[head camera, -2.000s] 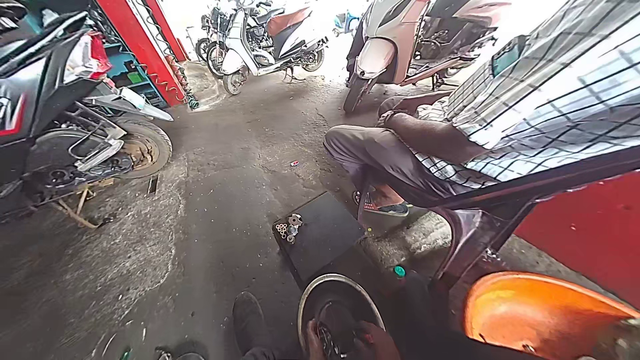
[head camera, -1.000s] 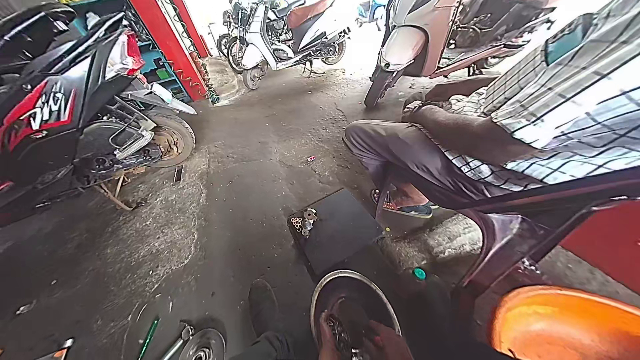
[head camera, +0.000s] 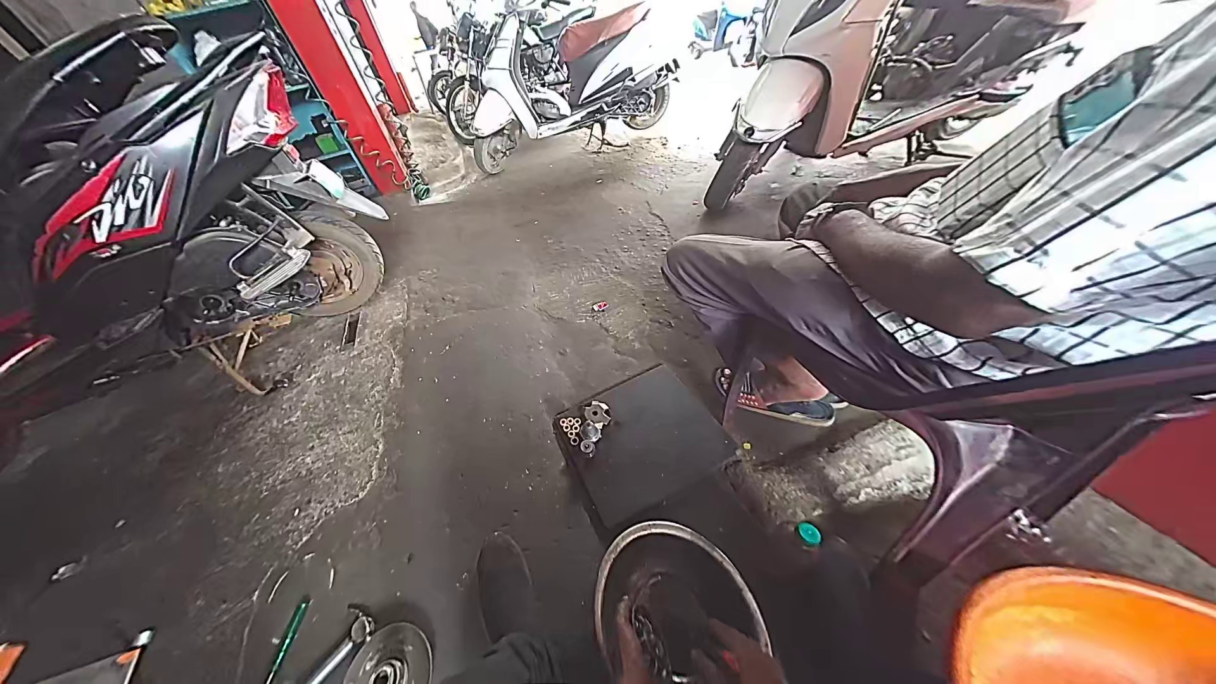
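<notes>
A round metal basin (head camera: 613, 560) with a pale rim is at the bottom centre, its inside dark. Within it lies a dark round metal part (head camera: 670, 613). My left hand (head camera: 631, 641) has its fingers at the part's left side. My right hand (head camera: 736, 655) is low at the part's right side; shadow hides what its fingers hold. Just beyond the basin, a dark flat board (head camera: 655, 446) lies on the floor. Several small rings or rollers (head camera: 570, 430) and a toothed metal part (head camera: 598, 412) are grouped at its left corner.
A person (head camera: 788, 285) sits at the right on a chair (head camera: 969, 465). An orange tub (head camera: 1083, 617) is at the lower right. At the lower left are a green-handled tool (head camera: 288, 636), a metal tool (head camera: 344, 649) and a metal disc (head camera: 389, 655). Scooters (head camera: 142, 218) stand around.
The view has shifted left, bringing the tools and disc at the lower left further into sight. Both hands remain in the basin at the dark part.
</notes>
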